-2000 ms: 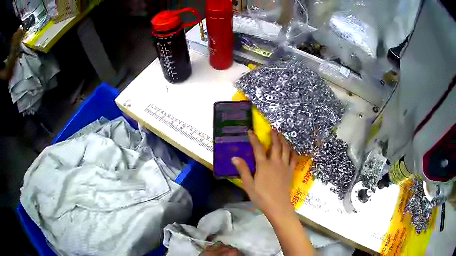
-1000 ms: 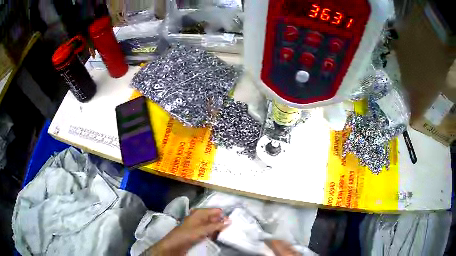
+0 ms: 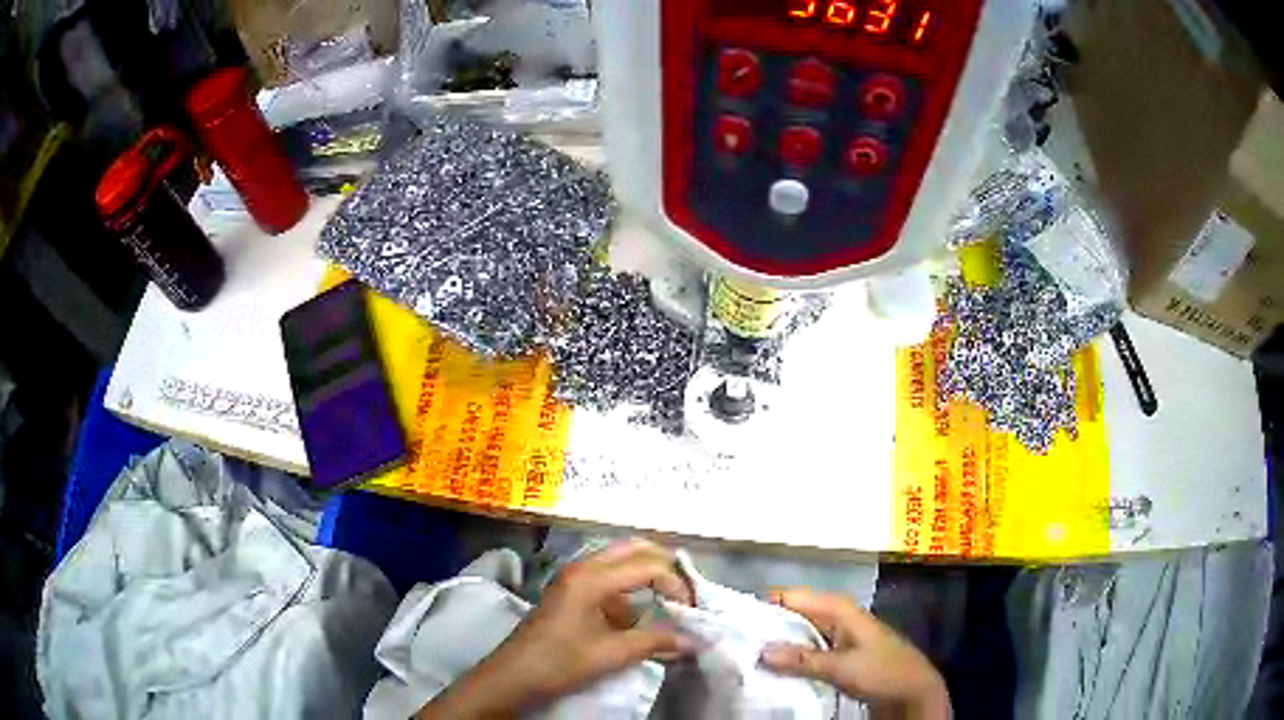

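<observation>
A pale grey-white garment [image 3: 725, 640] lies below the table's front edge. My left hand [image 3: 599, 619] pinches its edge from the left, and my right hand [image 3: 852, 654] holds it from the right, with a raised fold between them. Both hands are bare. The snap button machine [image 3: 817, 141] stands above and beyond them, its red panel showing glowing digits cut by the top edge. Its round lower die [image 3: 731, 400] sits on the table, with no cloth on it.
A phone [image 3: 342, 387] lies on the table's left. Silver snap parts [image 3: 620, 345] and a bag of them [image 3: 465, 232] lie left of the die, another pile [image 3: 1021, 352] right. Black [image 3: 162, 239] and red [image 3: 251, 155] bottles, a black stick [image 3: 1134, 369], a cardboard box [image 3: 1211, 281] and tubbed garments [image 3: 211, 605] surround them.
My left hand has left the phone and come down to the garment. Both hands now grip the cloth and lift a fold. The phone screen has dimmed. The view has swung right to the machine.
</observation>
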